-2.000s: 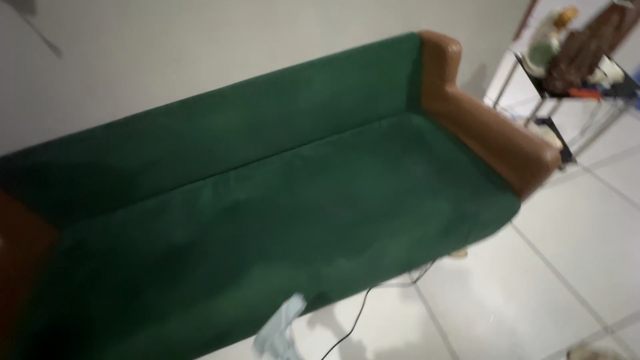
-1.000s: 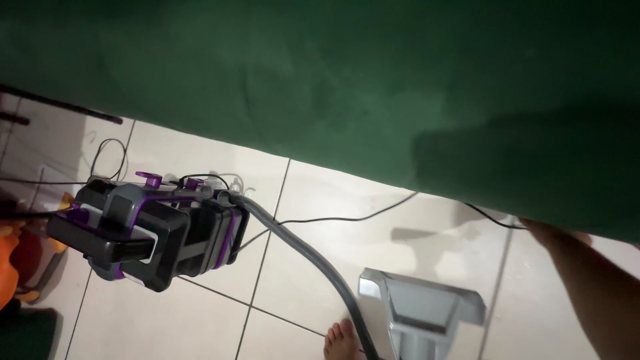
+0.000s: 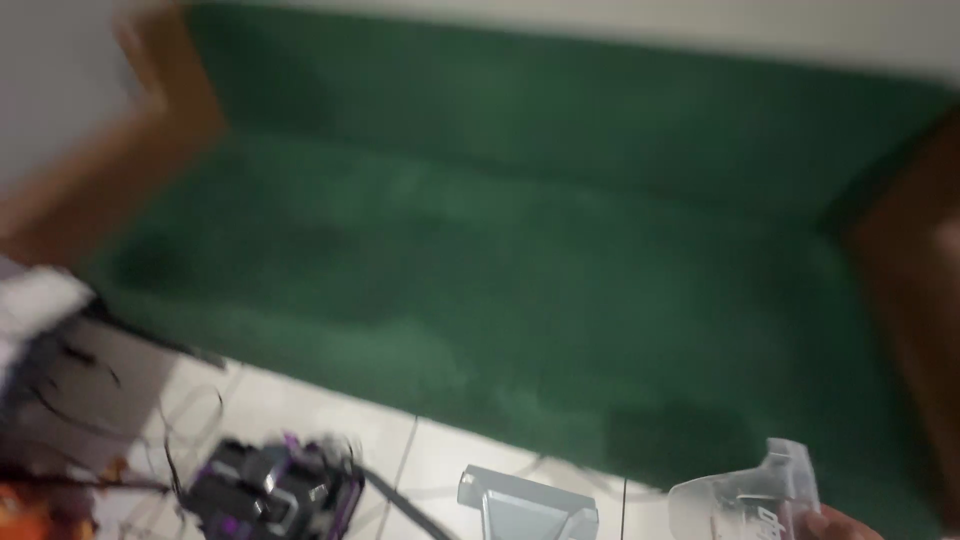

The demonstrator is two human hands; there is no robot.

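At the lower right edge, my right hand [image 3: 844, 525] grips a clear plastic attachment [image 3: 750, 499] that bears white writing. Only some fingers show. My left hand is out of view. A grey plastic nozzle head [image 3: 529, 504] is left of the clear piece, over the floor tiles. Farther left stands a black and purple portable cleaning machine [image 3: 277, 491], with a dark hose [image 3: 405, 506] running down to the right. A sofa with green upholstery [image 3: 480, 262] fills most of the view, with a darker patch near its front edge. The picture is blurred.
Brown armrests flank the sofa, one at the left [image 3: 150, 142] and one at the right [image 3: 911, 300]. Loose black cables [image 3: 169, 442] lie by the machine on pale floor tiles [image 3: 322, 405]. Blurred orange [image 3: 22, 514] and white [image 3: 37, 300] things are at the left edge.
The view has swung up from the floor to show the whole sofa. My right hand with the clear attachment has come into view. The bare foot and leg seen earlier are out of view.
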